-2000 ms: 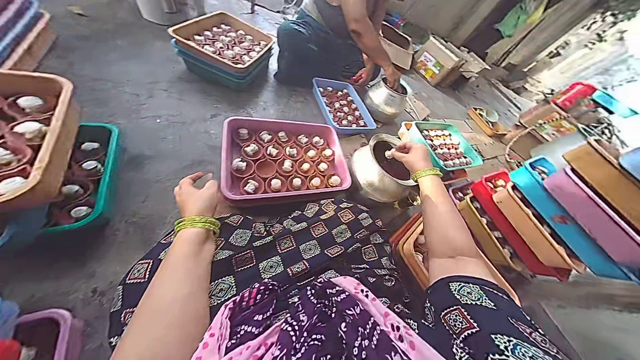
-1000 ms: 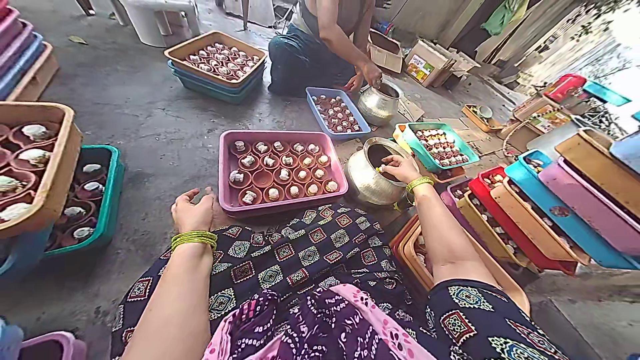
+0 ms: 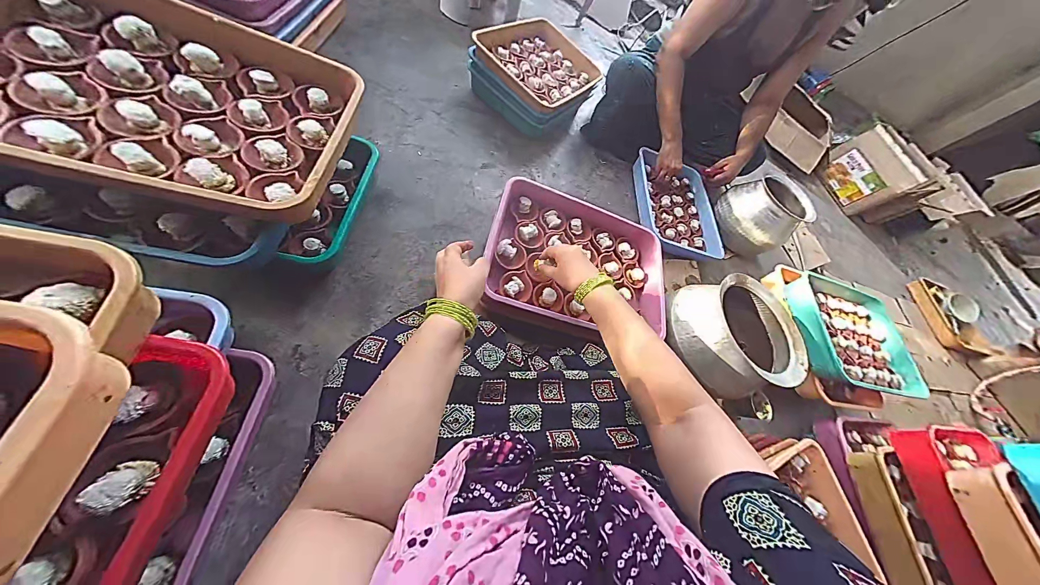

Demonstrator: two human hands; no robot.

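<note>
In front of me lies a pink plastic tray [image 3: 656,284] filled with small reddish-brown clay cups, most with a whitish lump in them. My left hand [image 3: 461,276] is at the tray's near left corner, thumb and fingers apart, with nothing in it. Over the left middle of the tray, my right hand [image 3: 566,266] pinches a small yellowish piece, partly hidden by the fingers, above a cup. A round silvery metal pot [image 3: 700,337] with a wide mouth stands right of the tray; its inside looks dark.
A co-worker [image 3: 699,89] sits beyond, both hands at a blue tray [image 3: 712,231] of cups, near a second metal pot [image 3: 751,218]. Stacked trays [image 3: 345,122] crowd my left. A turquoise tray [image 3: 910,366] and more stacks [image 3: 934,504] stand right; cardboard boxes [image 3: 869,179] lie behind.
My right hand has moved from the metal pot's mouth to over the pink tray. The co-worker's hand has left the far pot and is at the blue tray. The view has shifted.
</note>
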